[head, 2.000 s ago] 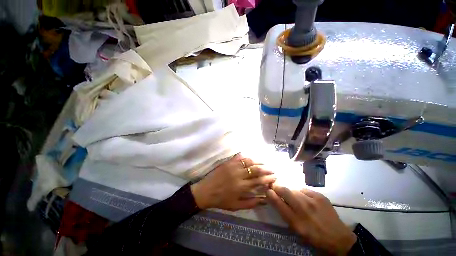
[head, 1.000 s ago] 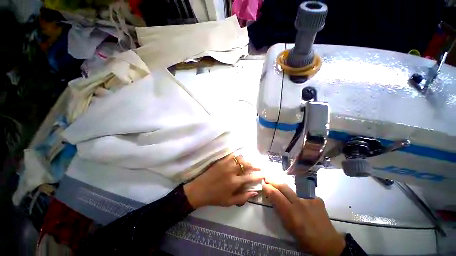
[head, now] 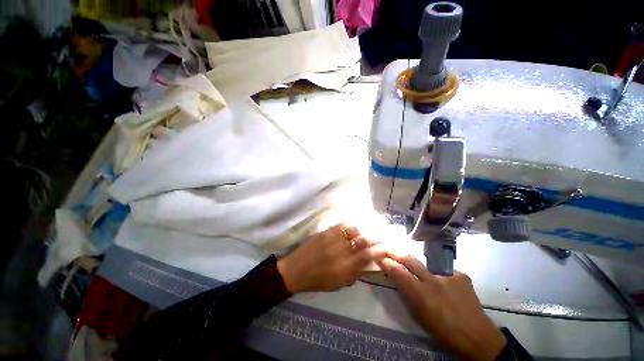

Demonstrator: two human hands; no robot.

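Note:
The cream garment piece (head: 233, 180) lies in soft folds left of the needle area, its right end in the bright glare under the white sewing machine head (head: 494, 134). My left hand (head: 328, 259), with a gold ring, rests on the fabric's near right edge, fingers bent over it. My right hand (head: 438, 292) lies just right of it, in front of the machine head, its fingertips close to my left fingertips. A little cloth shows between and below the fingertips. The needle and presser foot are lost in glare and behind the head.
Cream cut panels (head: 286, 60) lie at the back of the table. Crumpled cloth (head: 169, 116) hangs over the left edge, above a red basket (head: 113, 307). A ruler edge (head: 332, 335) runs along the front. A thin metal tool (head: 604, 278) lies at right.
My left fingers have drawn in closer and more bent beside the right fingertips. The view has shifted slightly. The garment piece keeps nearly the same folds.

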